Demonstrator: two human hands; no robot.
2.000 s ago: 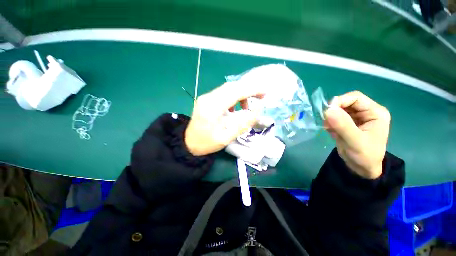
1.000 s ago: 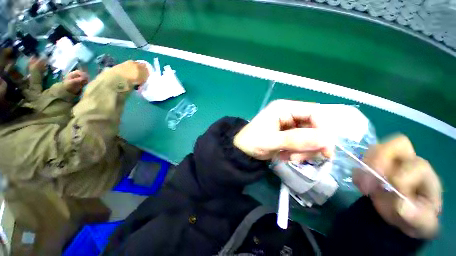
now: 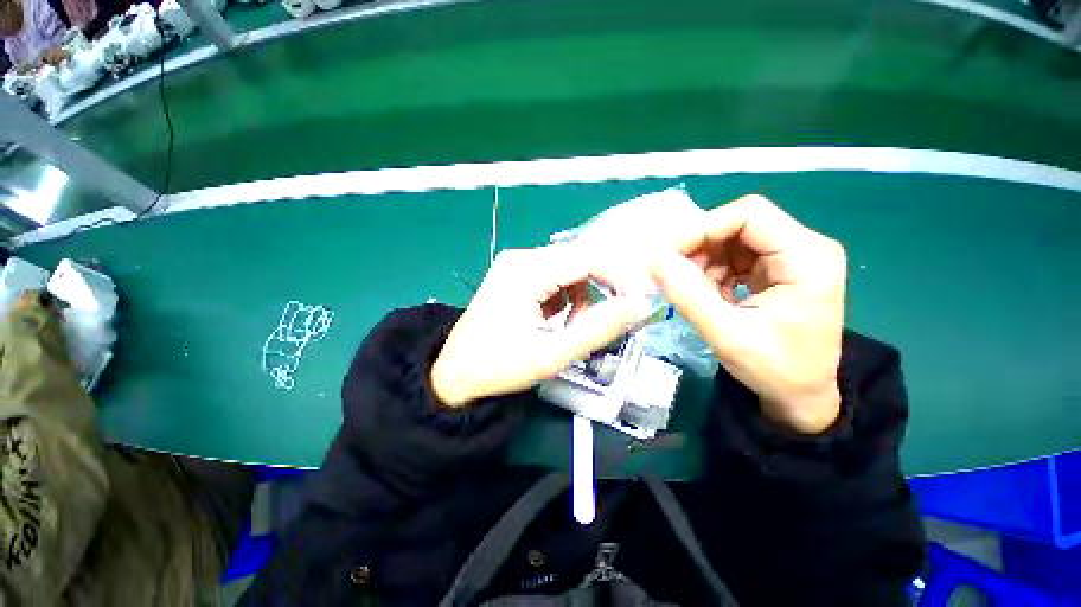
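My left hand [image 3: 516, 326] and my right hand [image 3: 776, 314] meet with thumbs and fingertips pinched together above the bench. The glare there hides whether a thin pale piece is between them. The white camera housing [image 3: 646, 397] lies just below my hands, its open cavity showing dark inner parts. Its white antenna [image 3: 582, 468] points towards my body. The clear crinkly parts bag [image 3: 682, 344] lies behind and under my hands, partly covered by them.
Loose pale gaskets [image 3: 296, 338] lie on the green bench to the left. A person's olive sleeve [image 3: 48, 439] and white camera units [image 3: 89, 308] are at the far left. A pale raised edge [image 3: 593, 170] runs along the back. Blue bins [image 3: 1008, 510] stand at lower right.
My right hand has moved left to meet my left hand; the pale strip stretched between them a second ago no longer shows clearly. The view has turned back towards the bench.
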